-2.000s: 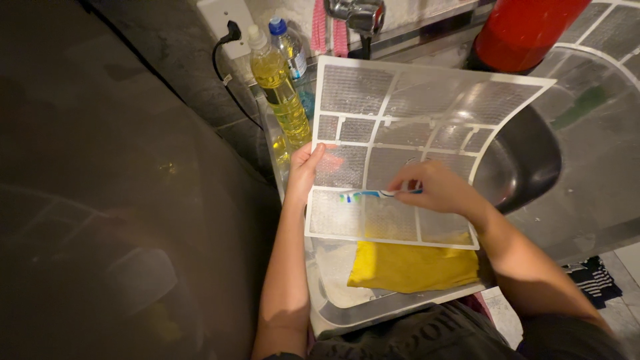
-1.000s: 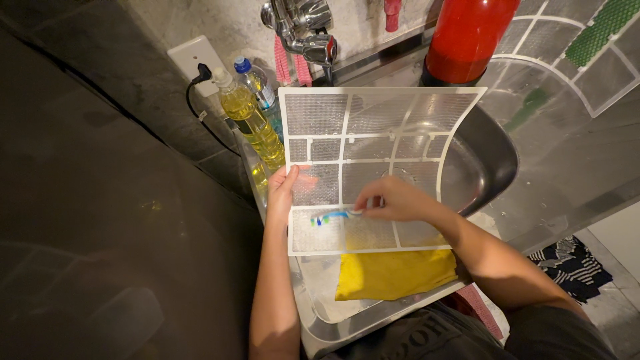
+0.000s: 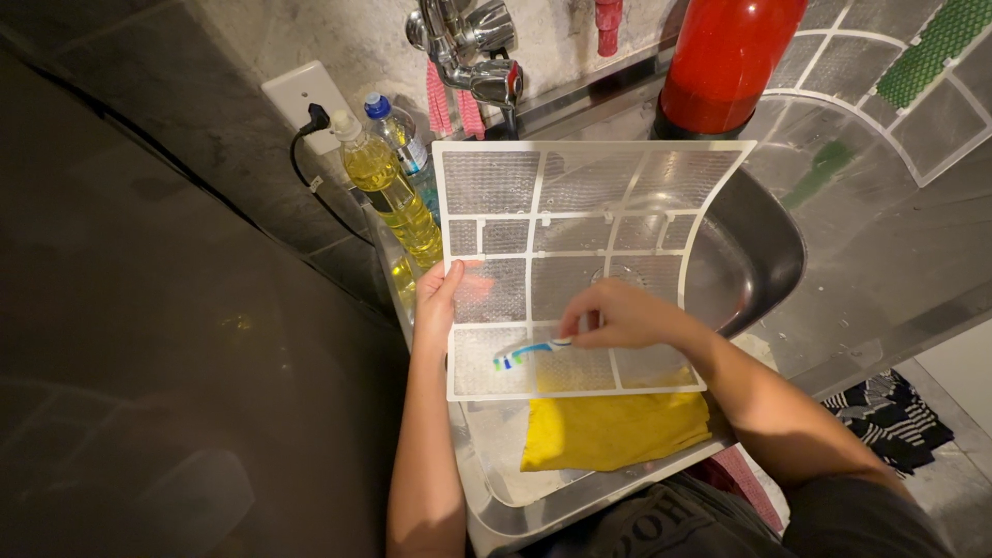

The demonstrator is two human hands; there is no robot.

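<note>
A white-framed mesh filter screen (image 3: 570, 254) is held up over the steel sink (image 3: 744, 256). My left hand (image 3: 439, 298) grips its left edge, thumb in front and fingers showing through the mesh behind. My right hand (image 3: 624, 314) holds a blue and white toothbrush (image 3: 535, 350) by the handle. The brush head, with green and blue bristles, lies at the lower left panel of the mesh; whether it touches is hard to tell. Below the screen's bottom edge, a yellow cloth (image 3: 612, 430) lies on the steel sink top.
At the left stand a bottle of yellow liquid (image 3: 391, 194) and a blue-capped bottle (image 3: 397, 132), near a plugged-in socket (image 3: 302, 101). Behind the screen are the tap (image 3: 492, 81) and a red cylinder (image 3: 721, 70). Another mesh screen (image 3: 868, 74) lies at the upper right.
The toothbrush and my right hand have shifted to a lower part of the screen. My left hand keeps its grip on the left edge. The view has moved somewhat.
</note>
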